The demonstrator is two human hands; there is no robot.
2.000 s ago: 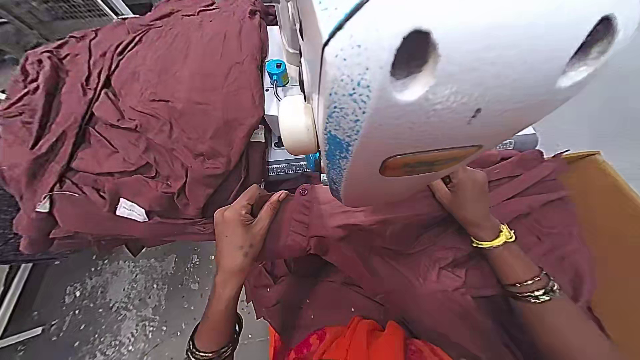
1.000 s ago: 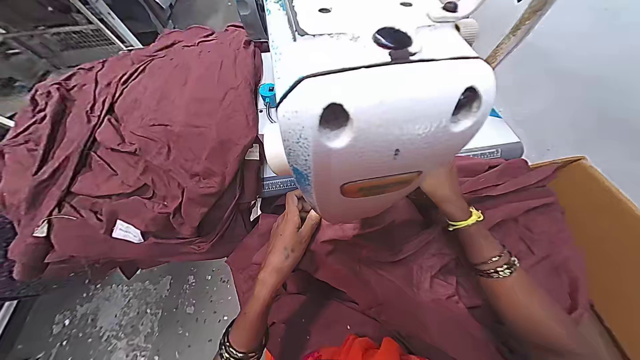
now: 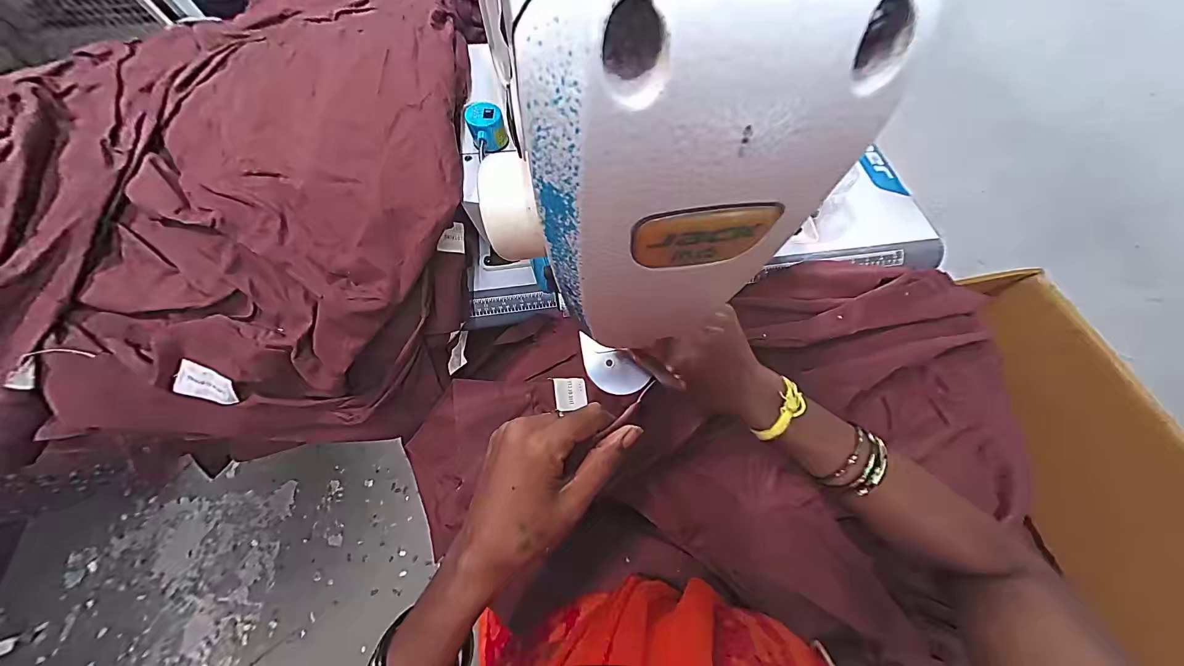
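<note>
A maroon garment (image 3: 740, 518) lies across the front of a white Jack sewing machine (image 3: 684, 157) and over my lap. My left hand (image 3: 541, 481) pinches a folded edge of it between thumb and fingers, just below a small white fabric label (image 3: 570, 394). Close under the machine head, my right hand (image 3: 717, 365) is at the same fold, beside a round white plate (image 3: 614, 365); its fingertips are partly hidden, but they appear to hold the cloth. The needle area is hidden behind the machine head.
A large pile of maroon garments (image 3: 305, 203) with white labels is at the left. Beside the machine head are a blue-capped part (image 3: 487, 127) and a white round knob (image 3: 511, 205). A cardboard box (image 3: 1091, 444) stands at the right. Scraps litter the grey floor (image 3: 231, 555).
A buttoned part of the garment was at my left hand two seconds ago; now a labelled edge is there. My left hand has come away from the machine head, and the round white plate now shows.
</note>
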